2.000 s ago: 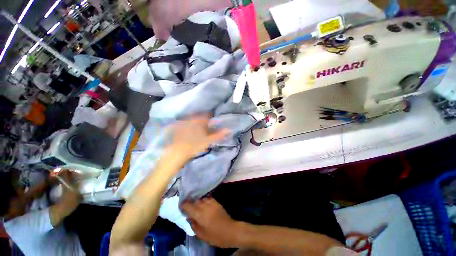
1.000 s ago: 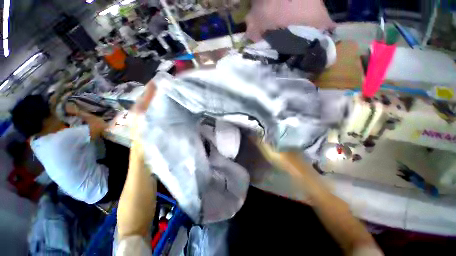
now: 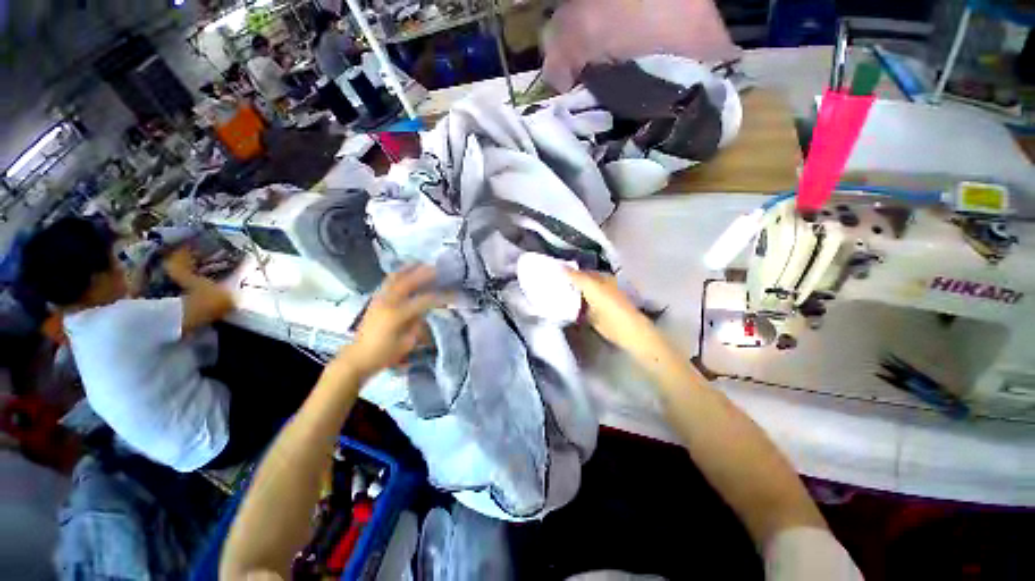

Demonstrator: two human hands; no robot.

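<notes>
The grey-blue garment (image 3: 499,386) lies bunched on the table left of the sewing machine and hangs over the front edge. My left hand (image 3: 397,318) is at the garment's left side, fingers apart, palm towards the cloth. My right hand (image 3: 585,297) is at the garment's right side beside a whitish fold; its fingers are partly hidden by the cloth, so its grip cannot be told. The needle area (image 3: 749,329) of the machine has no garment under it.
The cream HIKARI machine (image 3: 908,255) stands right, with dark slim tools (image 3: 922,384) under its arm and a pink holder (image 3: 834,148) above. A dark and grey bundle (image 3: 670,114) lies behind. A person (image 3: 148,352) works at left. A blue basket (image 3: 375,482) stands below.
The garment has moved left, away from the needle, and now lies bunched rather than spread between raised hands. My left hand has come off the cloth's lifted edge. The view has turned left.
</notes>
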